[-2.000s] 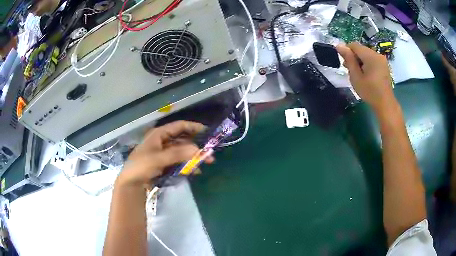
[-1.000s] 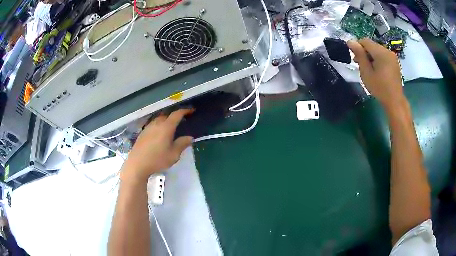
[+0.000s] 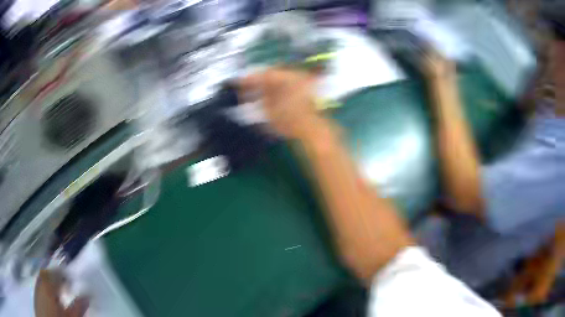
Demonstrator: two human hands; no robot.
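Observation:
The picture is strongly blurred. My right hand (image 3: 282,99) is over the far side of the bench, its fingertips closed at a small black module (image 3: 230,94) whose edges are smeared. A black flat pouch (image 3: 238,133) lies below that hand. A white adapter piece (image 3: 208,171) lies on the green mat (image 3: 217,247), left of the pouch. My left hand (image 3: 54,297) is at the bottom left, partly cut off by the picture's edge. A white patch shows by its fingers; whether it is held cannot be told.
A beige-grey instrument (image 3: 31,142) with a round fan grille stands at left. A white cable (image 3: 133,217) curves beside the mat. Circuit boards (image 3: 269,49) lie on white paper (image 3: 365,62) at the back. A neighbour's arm (image 3: 455,142) reaches over the bench at right.
The view has swung right, so the bench things sit further left and a neighbour shows. My left hand has left the area under the instrument shelf and is lower, near the front.

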